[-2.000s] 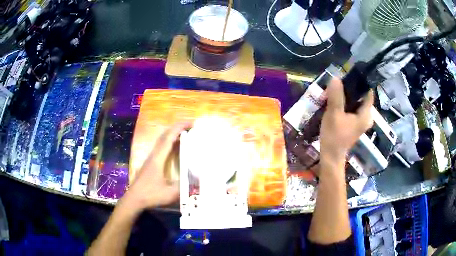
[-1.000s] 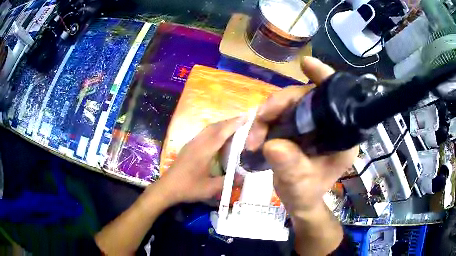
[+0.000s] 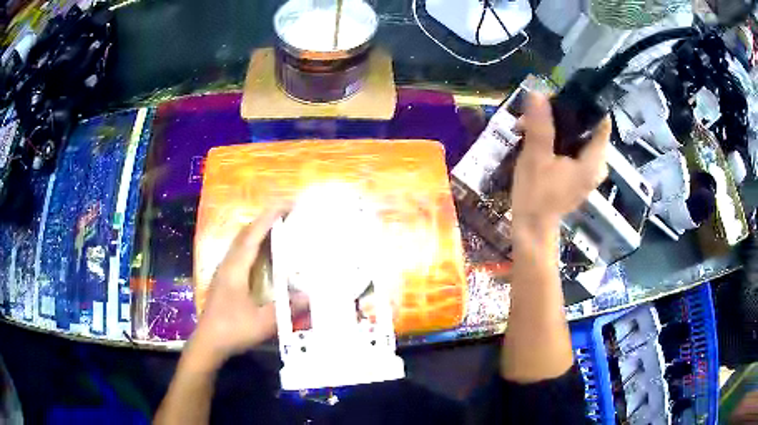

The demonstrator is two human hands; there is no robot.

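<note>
The white housing [image 3: 337, 290] lies over the front part of the orange work pad [image 3: 415, 183], its squared end towards me past the pad's front edge. Its round far end glares white, so no detail shows there. My left hand [image 3: 241, 290] holds the housing by its left side. My right hand [image 3: 555, 166] is at the right, over the screw feeders, closed around the black electric screwdriver [image 3: 579, 112]. The screwdriver's bit is hidden.
A grease tin [image 3: 326, 70] with a stick stands on a tan board [image 3: 249, 104] behind the pad. Pale screw feeders [image 3: 619, 228] stand at the right. A blue crate [image 3: 706, 332] is lower right, a dark wired heap [image 3: 62, 75] upper left, a fan [image 3: 640, 10] upper right.
One second ago my right hand held the screwdriver over the housing; now it is away at the right by the feeders. My left hand still holds the housing. The view has also shifted.
</note>
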